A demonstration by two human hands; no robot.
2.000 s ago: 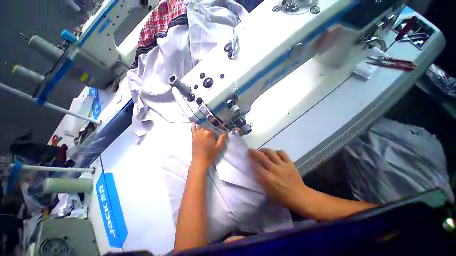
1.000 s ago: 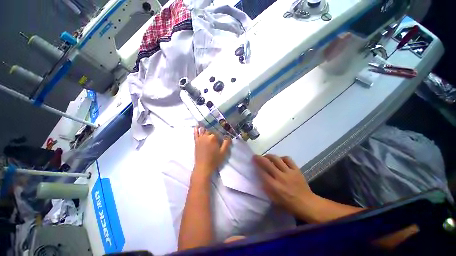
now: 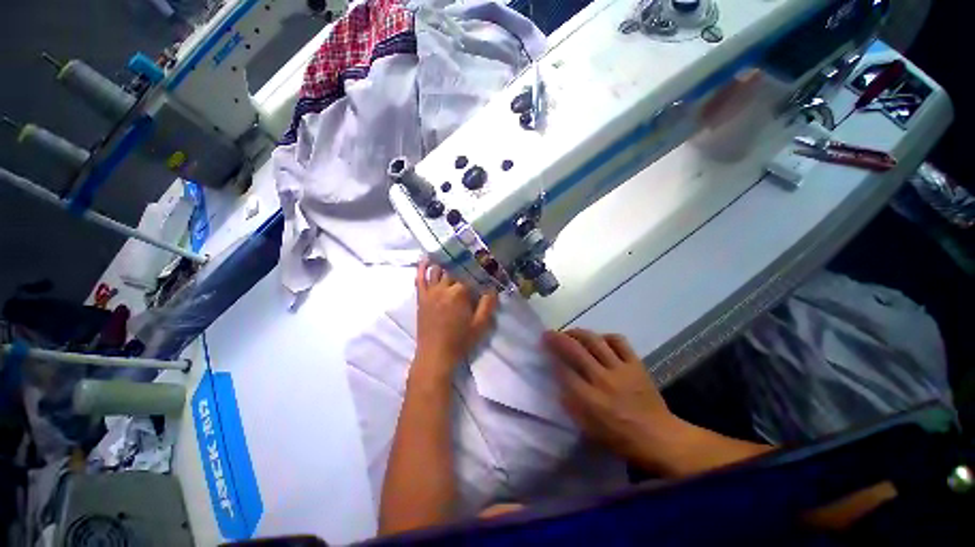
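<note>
A pale grey-white garment panel (image 3: 513,417) lies in soft folds under both my hands and runs up to the head of the sewing machine (image 3: 577,118). My left hand (image 3: 449,315) lies on the cloth beside the machine head, fingertips close to the needle area. My right hand (image 3: 604,379) lies on the cloth's right edge, thumb side on the fabric, slightly blurred. The needle and presser foot are hidden under the head. More pale cloth with red checked fabric (image 3: 353,53) lies behind the machine head.
A red-handled tool (image 3: 845,155) and a small white block (image 3: 784,175) lie at the table's right end. A plastic bag (image 3: 855,353) is below the table edge at right. Thread cones (image 3: 128,397) and a neighbouring machine (image 3: 230,64) stand at left.
The machine and table have shifted slightly right and down in view. Both hands have moved slightly down and right in view, still on the cloth. Nothing was let go.
</note>
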